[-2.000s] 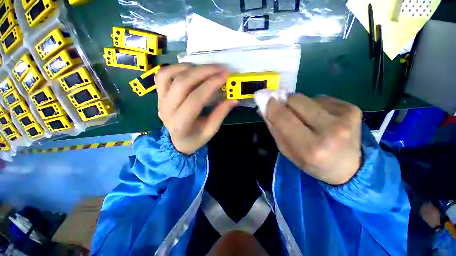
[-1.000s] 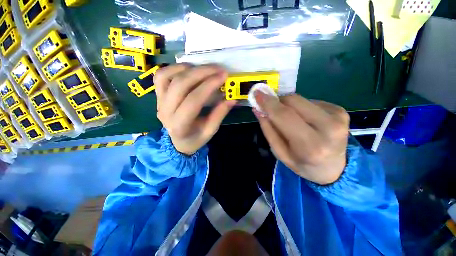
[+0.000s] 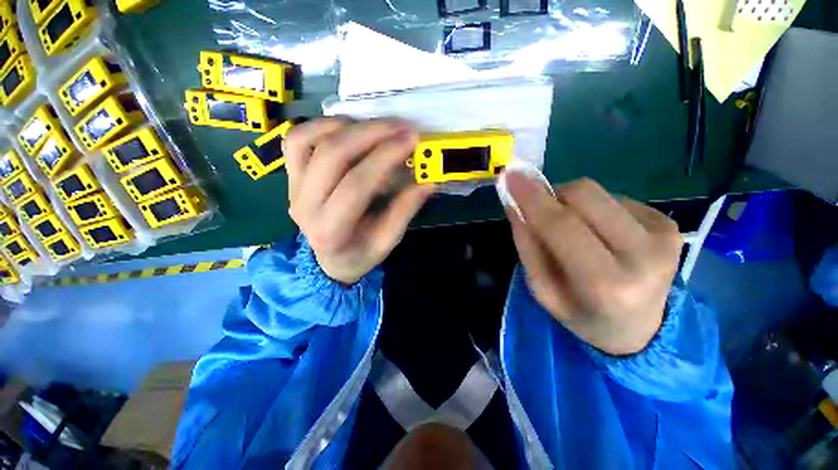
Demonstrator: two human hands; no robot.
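A yellow device housing (image 3: pixel 501 152) with a dark window (image 3: pixel 467 160) lies on the white work pad (image 3: pixel 526 110) near the bench's front edge. My left hand (image 3: pixel 354 188) holds the housing's left end between thumb and fingers. My right hand (image 3: pixel 593 243), slightly blurred, pinches a white wipe (image 3: pixel 531 174) at the housing's lower right corner. The wipe is partly hidden by my fingers.
Several yellow housings (image 3: pixel 246 75) lie left of the pad; a clear tray (image 3: pixel 138 220) of many more is at far left. Black frames (image 3: pixel 468 37) lie on clear film (image 3: pixel 597 41) behind. Dark tools (image 3: pixel 696 101) and yellow paper (image 3: pixel 717 64) are at right.
My right hand with the wipe has moved off the window to the right, uncovering the dark screen. My left hand and the housing have stayed in place.
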